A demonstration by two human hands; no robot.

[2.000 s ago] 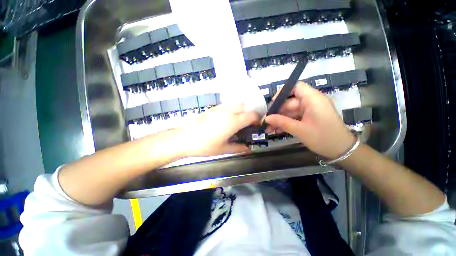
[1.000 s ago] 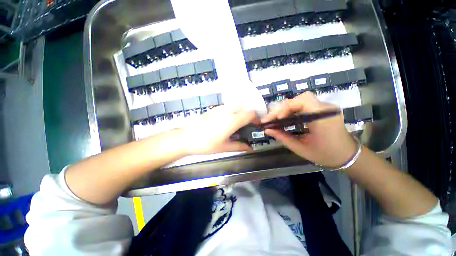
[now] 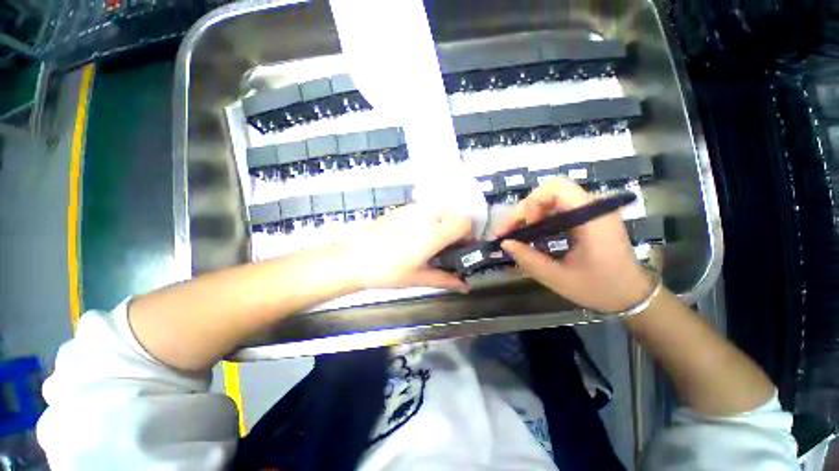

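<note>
Rows of black components [image 3: 368, 143] with metal pins lie in a steel tray [image 3: 216, 175]. Several in the right part of the lower rows carry a small white label [image 3: 578, 173]. My left hand [image 3: 405, 248] holds the long white backing strip [image 3: 405, 92], which runs up across the tray; its fingers also touch a component in the nearest row. My right hand [image 3: 575, 248] holds the dark tweezers [image 3: 570, 216], slanted, their tip by a labelled component [image 3: 474, 258] beside my left fingertips. Whether the tip holds a label cannot be told.
Pale liner [image 3: 552, 96] shows between the rows. Black plastic trays [image 3: 782, 184] stand at the right. A green surface [image 3: 124, 184] with a yellow line is at the left. A blue object [image 3: 18, 396] is at the lower left. The tray's near rim [image 3: 414, 336] is by my lap.
The tweezers have swung from steep to nearly level, and my right hand has turned with them. My left hand stays by the nearest row. The view has shifted slightly.
</note>
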